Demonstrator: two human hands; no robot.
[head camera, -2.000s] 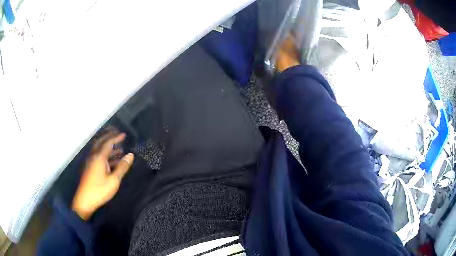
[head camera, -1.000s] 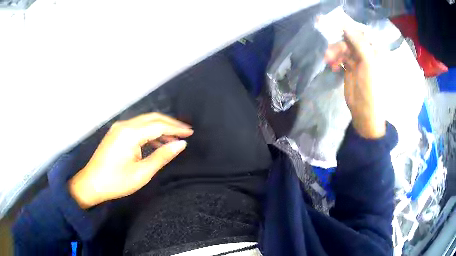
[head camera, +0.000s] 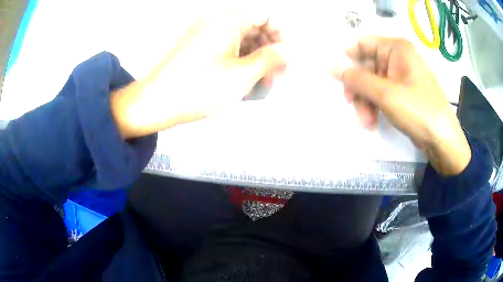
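The white table (head camera: 287, 143) fills the middle of the view and is overexposed. My left hand (head camera: 237, 63) is over it at centre left, with fingers curled and blurred. A small grey patch shows just under its fingertips; I cannot tell if it is cloth or shadow. My right hand (head camera: 394, 85) is over the table to the right, palm side turned in, fingers bent and blurred. The hands are apart. Any thin white cloth or thread between the fingers cannot be made out against the white table.
Scissors with a yellow and green handle (head camera: 451, 36) lie at the upper right. A small round metal disc (head camera: 353, 19) is near the top. A flat black object (head camera: 479, 115) is at right. A ruled tape (head camera: 276, 179) runs along the front edge. A blue bin (head camera: 83, 217) and clear plastic (head camera: 405, 220) are below.
The view has shifted from the lap and the pale heap at right to the table top. My right hand has left the clear plastic and pale pieces. Both hands are now over the table.
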